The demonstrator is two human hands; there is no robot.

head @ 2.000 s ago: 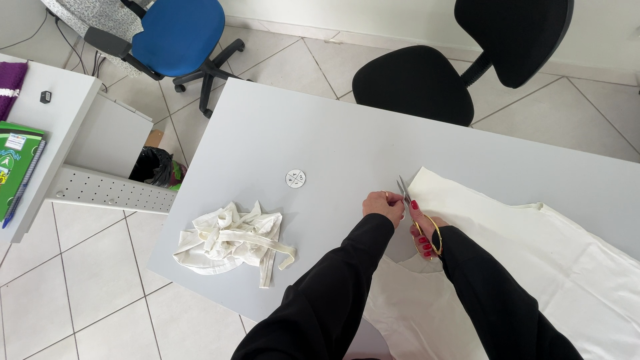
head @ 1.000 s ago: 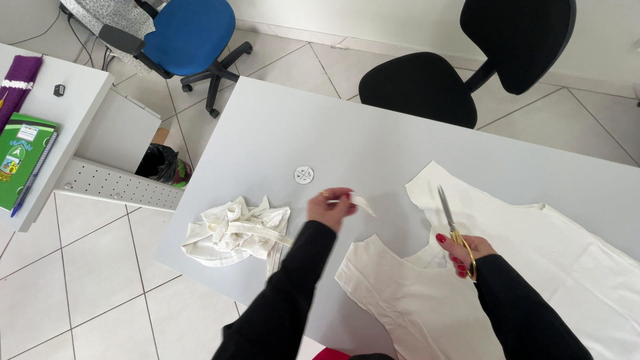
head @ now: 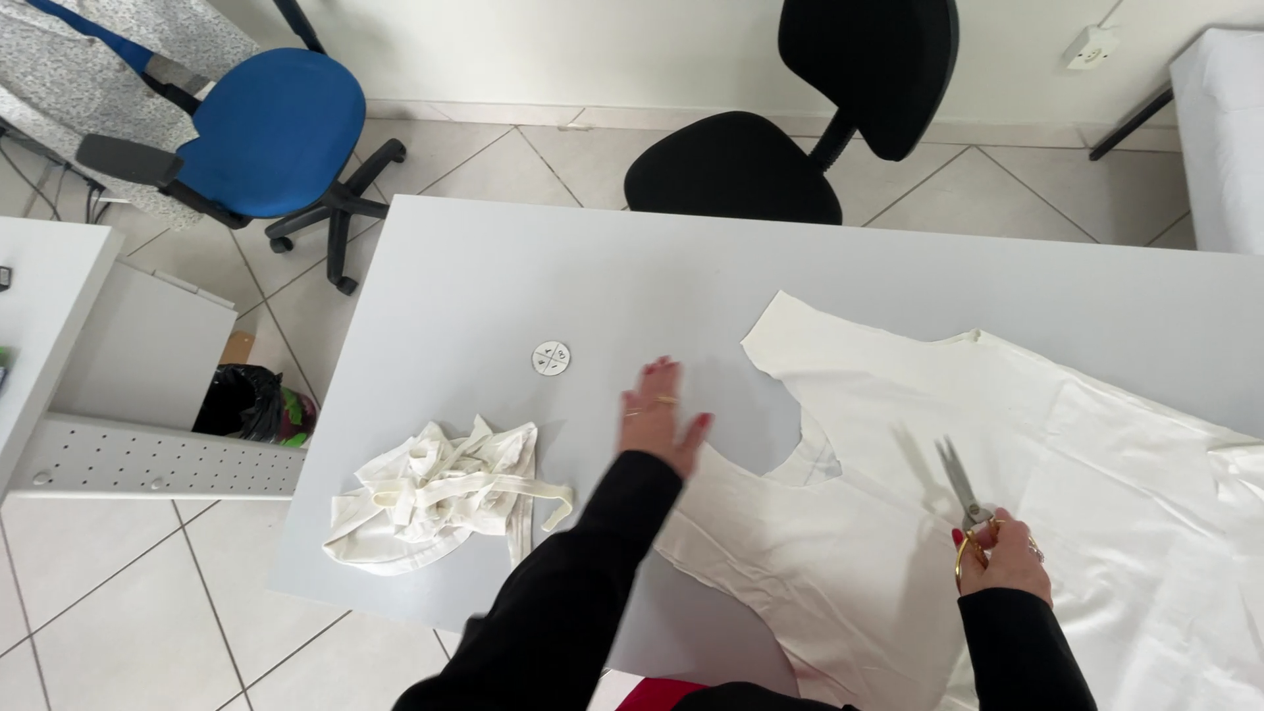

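My left hand (head: 662, 415), blurred and empty with its fingers spread, is over the table beside the left edge of a large piece of cream fabric (head: 889, 415). The fabric has a curved cut-out like a neckline and lies across the right of the table. My right hand (head: 1002, 558) holds scissors (head: 968, 484) with gold handles above the fabric, blades pointing away from me. To the left of my left hand lies a crumpled heap of cream fabric scraps (head: 444, 494). A round white marked disc (head: 551, 358) rests on the table above the heap.
The grey table (head: 474, 267) has a black chair (head: 731, 168) behind its far edge. A blue wheeled chair (head: 276, 128) stands at the upper left. Left of the table are a white desk (head: 49, 286) and a bin with a black bag (head: 242, 400). A white-covered surface (head: 1224, 128) is at the upper right.
My left hand held a small strip of fabric one second ago and now holds nothing. The scissors, earlier at the fabric's edge near my left hand, are now farther right over the fabric.
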